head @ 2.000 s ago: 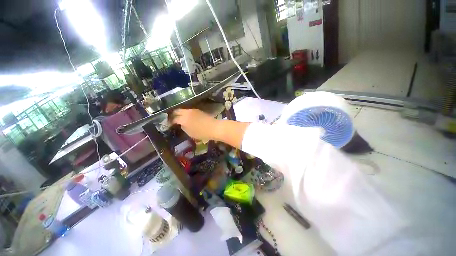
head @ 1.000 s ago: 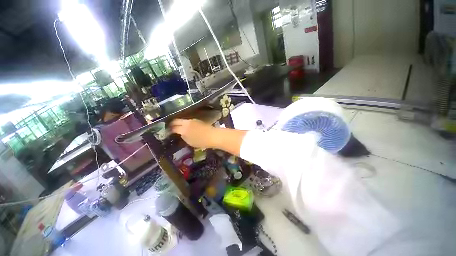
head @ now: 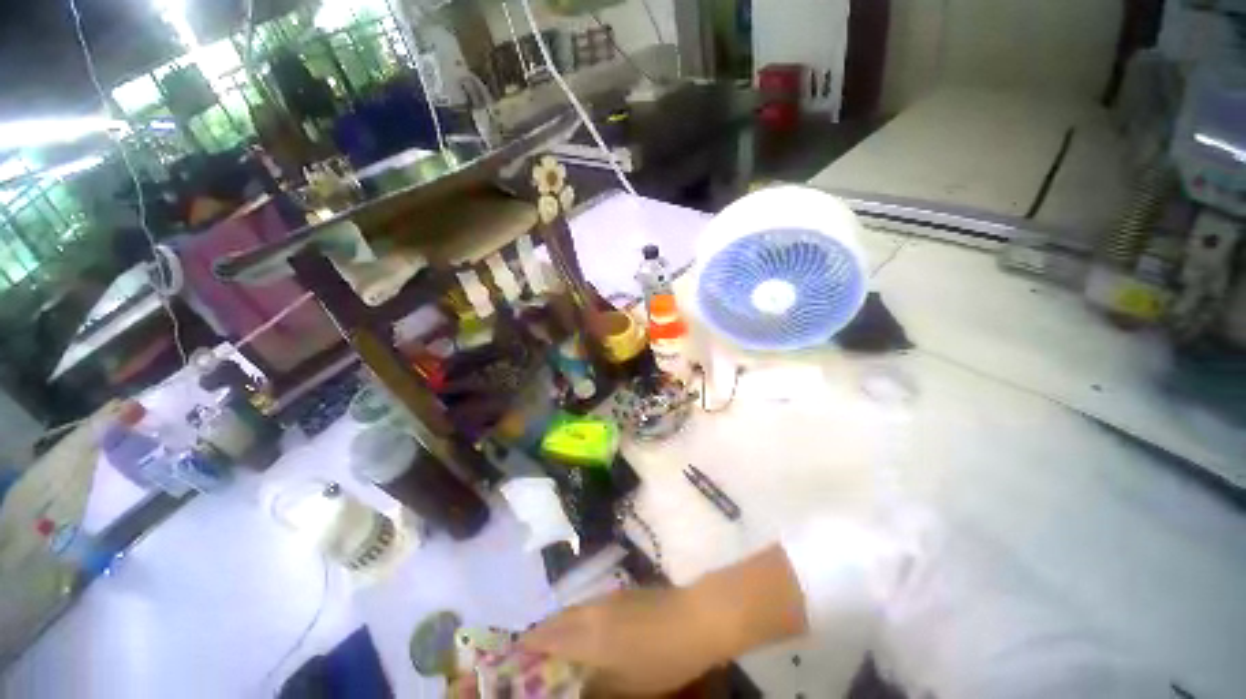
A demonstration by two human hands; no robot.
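My right hand (head: 642, 642) reaches in from the right in a white sleeve, low near the bottom edge. It is closed on a small white floral pouch (head: 526, 672) with pink-red spots, partly covered by the fingers. A small round mirror-like thing (head: 435, 642) lies at or just left of the pouch; whether they touch is unclear. My left hand is not in view.
Cluttered dark wooden shelf (head: 396, 387); green-yellow tissue pack (head: 582, 440); white tissue (head: 541, 514); dark tumbler (head: 444, 500); white jug (head: 361, 530); snips (head: 712, 492); desk fan (head: 779, 290); orange-capped bottle (head: 667, 336); navy cloth (head: 342, 669); machine head (head: 1209, 178) at far right.
My right hand has come down from the shelf top to the bottom of the view, where it now holds the floral pouch. The view has shifted down and right.
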